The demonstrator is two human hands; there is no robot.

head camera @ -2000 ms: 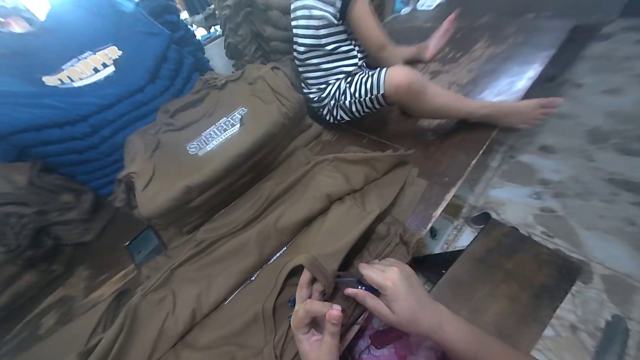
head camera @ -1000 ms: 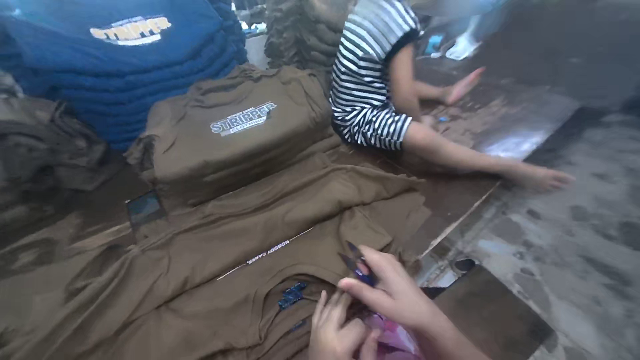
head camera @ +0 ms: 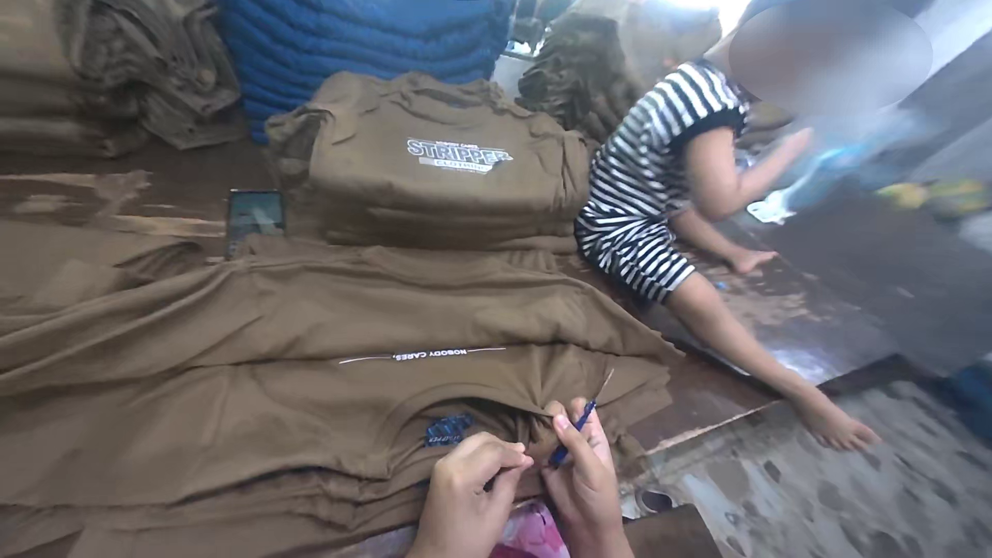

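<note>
A brown T-shirt (head camera: pixel 310 310) with a printed line of writing lies spread before me on a pile of like shirts. At the right side of its neckline, my right hand (head camera: pixel 581 465) grips a small blue-handled tool (head camera: pixel 573 434), perhaps thread snips, with its thin tip pointing up and right; the fingertips also touch the collar edge. Just left of it, my left hand (head camera: pixel 477 480) has thumb and forefinger pinched together; whether a thread is between them cannot be told. A blue printed neck label (head camera: pixel 448 430) shows inside the collar.
Folded brown shirts (head camera: pixel 457 186) are stacked behind, with blue shirts (head camera: pixel 372 39) beyond. A phone (head camera: pixel 256 217) lies on the wooden platform (head camera: pixel 93 194) at left. A person in striped clothes (head camera: pixel 643 170) sits at right, legs stretched toward the platform edge. A patterned floor (head camera: pixel 775 496) lies below.
My left hand, lower and beside the tool before, now has its thumb and forefinger pinched together. The seated person's arm is raised. The view has shifted.
</note>
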